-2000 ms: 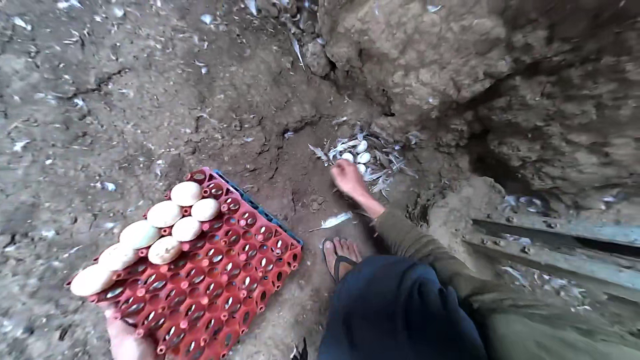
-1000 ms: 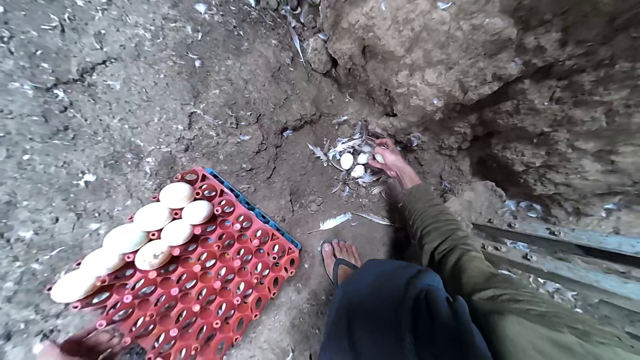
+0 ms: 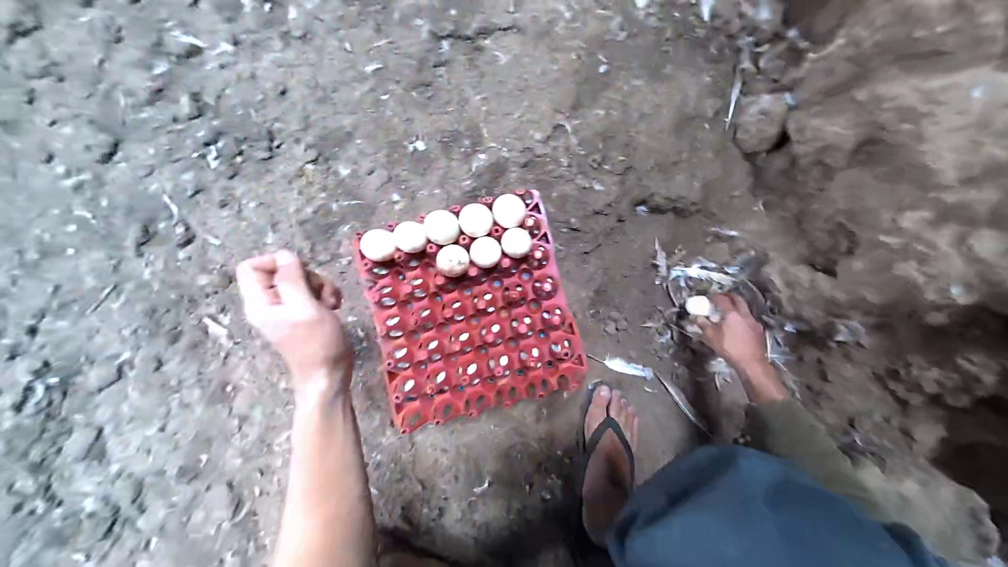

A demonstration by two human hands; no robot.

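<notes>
A red plastic egg tray (image 3: 472, 346) lies on the ground in the middle of the view, with several white eggs (image 3: 442, 227) in its two far rows. To the left of the tray, raised off the ground, is my left hand (image 3: 291, 303); its fingers are curled in and no object shows in it. My right hand (image 3: 732, 331) is down in a nest of feathers (image 3: 701, 272) to the right, its fingers at a white egg (image 3: 698, 305). Whether the fingers grip that egg or others beneath them is hidden.
My foot in a black flip-flop (image 3: 608, 457) stands just right of the tray's near corner, by a loose white feather (image 3: 628, 368). A rough earthen bank (image 3: 906, 197) rises along the right side. Scattered feathers and clods cover the grey ground on the left.
My left hand, at the tray's near left corner before, is now apart from it and raised. The tray now appears turned. Fewer eggs show in the nest around my right hand. The view has shifted left.
</notes>
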